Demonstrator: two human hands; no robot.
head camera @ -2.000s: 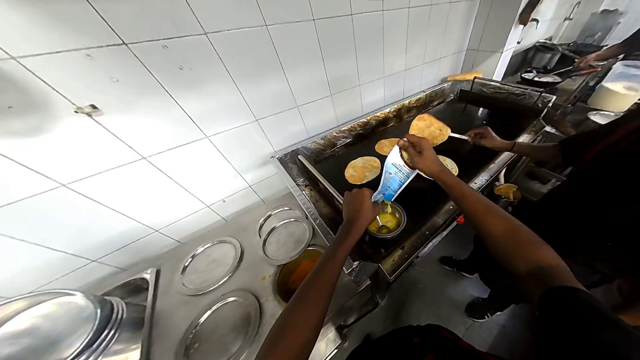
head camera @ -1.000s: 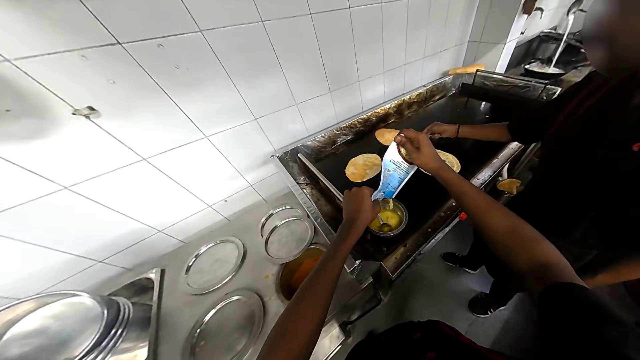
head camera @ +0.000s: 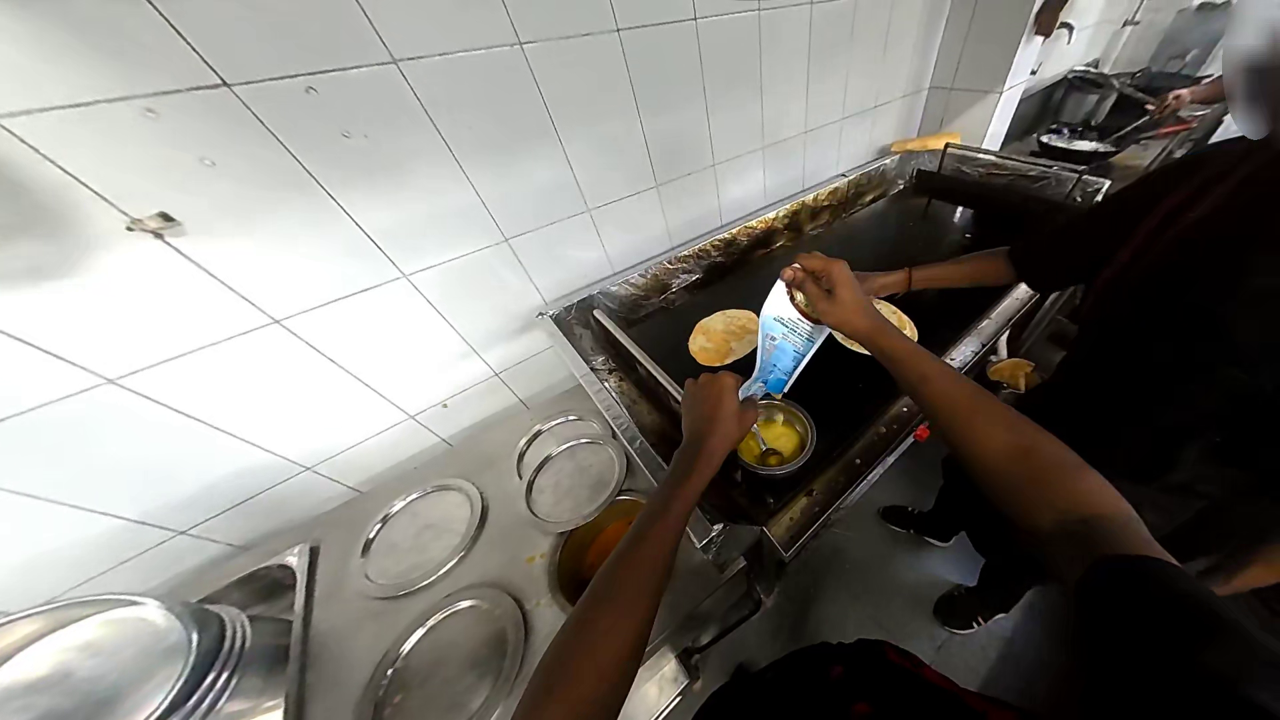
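My left hand grips the lower end of a white and blue plastic pouch. The pouch slants above a steel bowl that holds yellow liquid and a spoon. My right hand pinches the pouch's upper end. The bowl sits at the near left corner of a dark griddle. One round flatbread lies left of the pouch. Another flatbread is partly hidden behind my right hand and forearm.
Several steel plates lie on the steel counter at left, beside a pot of orange food. A co-worker stands close at the right, one arm over the griddle. Farther back, a pan is on a stove.
The co-worker's hand, seen two seconds ago holding a flatbread on a utensil right of my right hand, is now partly behind my right hand. My hands keep hold of the pouch in nearly the same place.
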